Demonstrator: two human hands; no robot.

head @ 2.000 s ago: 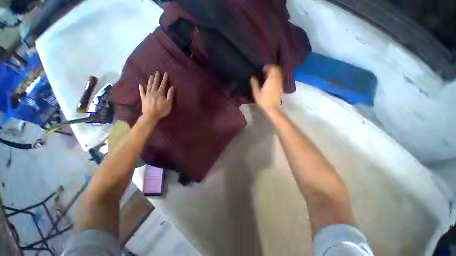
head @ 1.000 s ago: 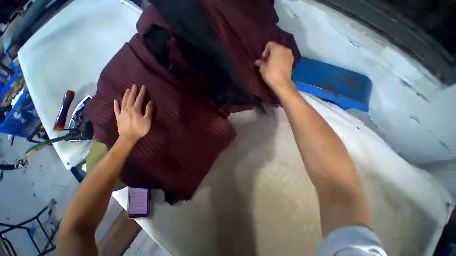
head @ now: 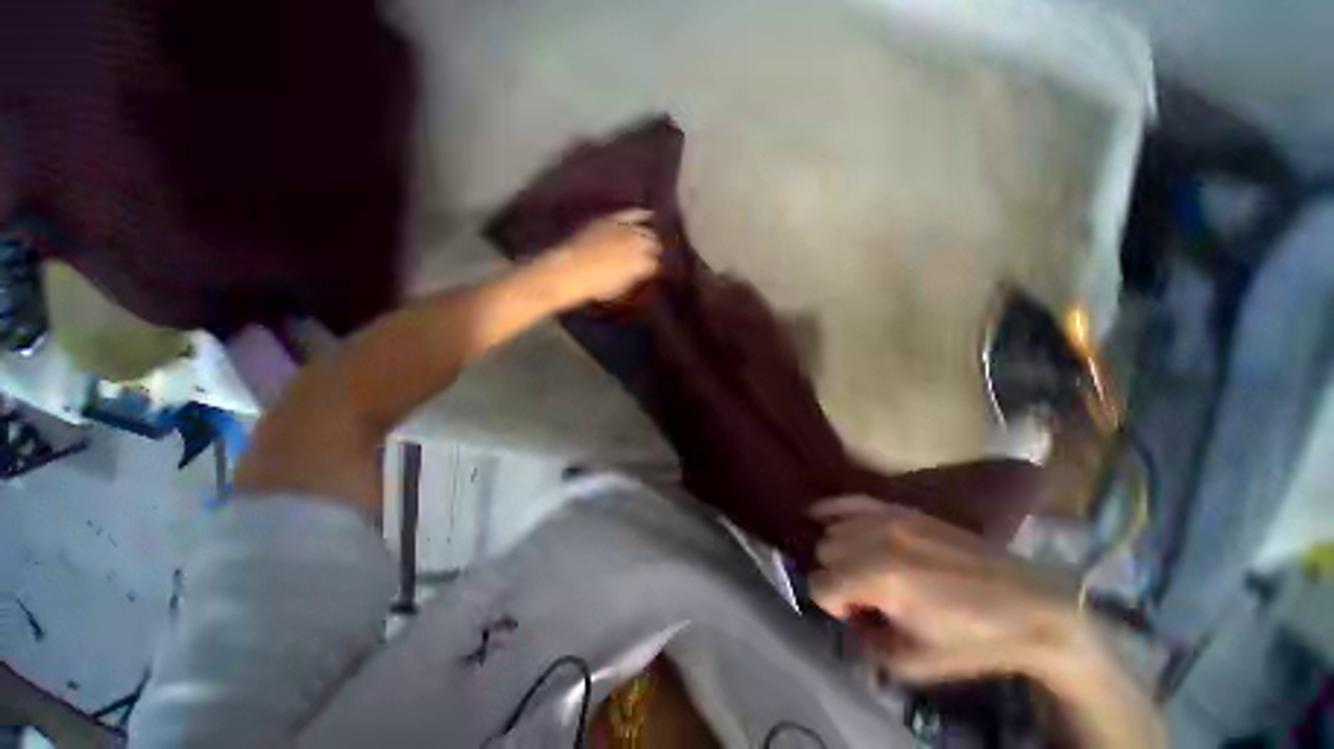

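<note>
A maroon garment panel with a darker underside is stretched between my hands over the front edge of the cream pressing table. My left hand is closed on the panel's upper left part. My right hand is closed on its lower right part, close to my body. The frame is blurred, so the exact finger hold is hard to see. The steam iron, dark with a bright rim, stands at the right end of the table, partly blurred.
A heap of maroon panels lies at the table's left end. A purplish flat object is at the left table edge. A yellowish hose hangs by the iron. My grey clothing is against the front edge.
The view has swung right along the table. My hands have left the heap at the left and now hold a separate maroon panel near the front edge.
</note>
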